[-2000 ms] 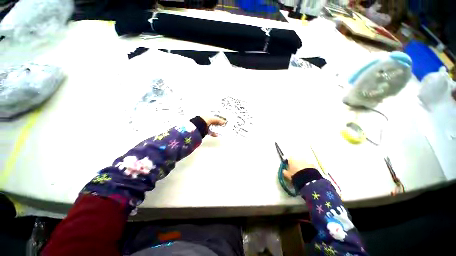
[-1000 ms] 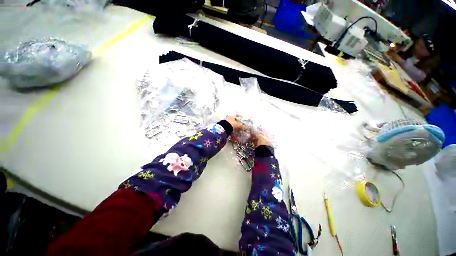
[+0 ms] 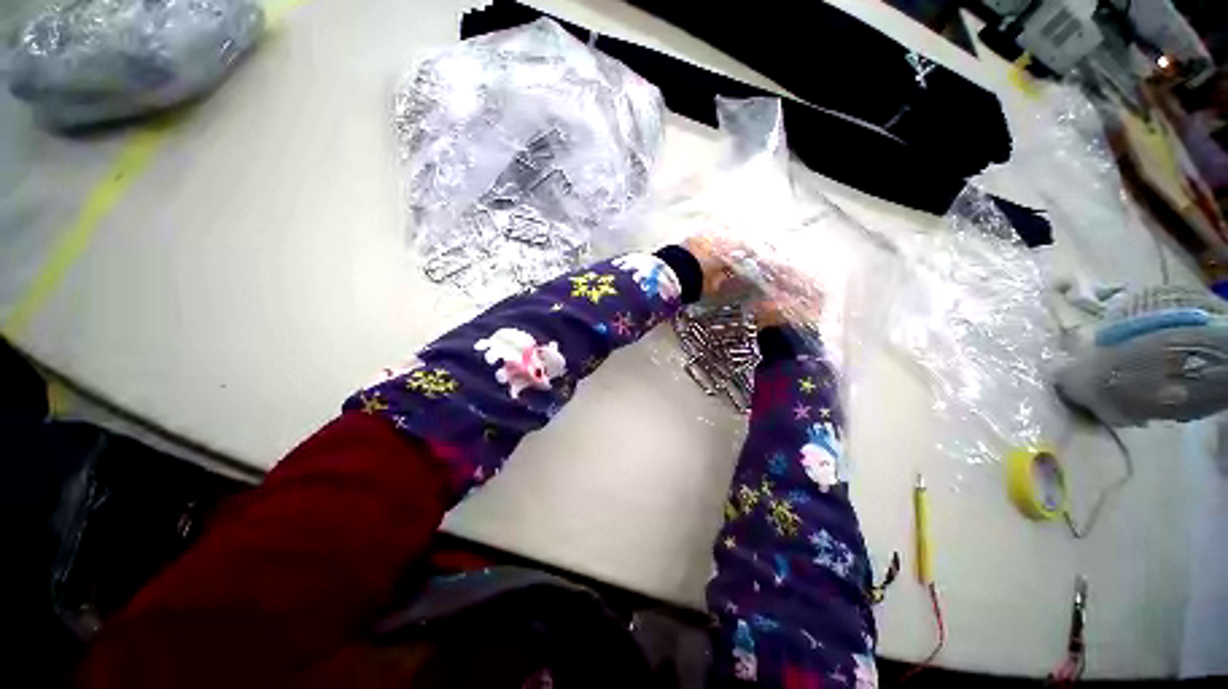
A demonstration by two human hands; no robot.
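My left hand (image 3: 719, 267) and my right hand (image 3: 792, 299) are close together at the middle of the table, blurred and partly covered by glare and clear plastic film (image 3: 781, 202). The film touches both hands; their fingers are too unclear to show a grip. A heap of small silver metal buckles (image 3: 721, 353) lies just below the hands, between the cuffs. A large crumpled clear bag of packeted buckles (image 3: 525, 148) lies left of and beyond the hands.
A closed grey-silver bag (image 3: 135, 61) is far left by the yellow line (image 3: 101, 229). Black fabric bundles (image 3: 862, 81) lie at the back. Loose clear film (image 3: 976, 310), a small fan (image 3: 1151, 357), yellow tape roll (image 3: 1036, 482), yellow pen-like tool (image 3: 923, 532) and a dark-tipped tool (image 3: 1077, 626) are right.
My right hand has left the scissors and joined my left hand at the heap. The view has turned and shifted; the scissors no longer show. More clear film now shows around and right of the hands.
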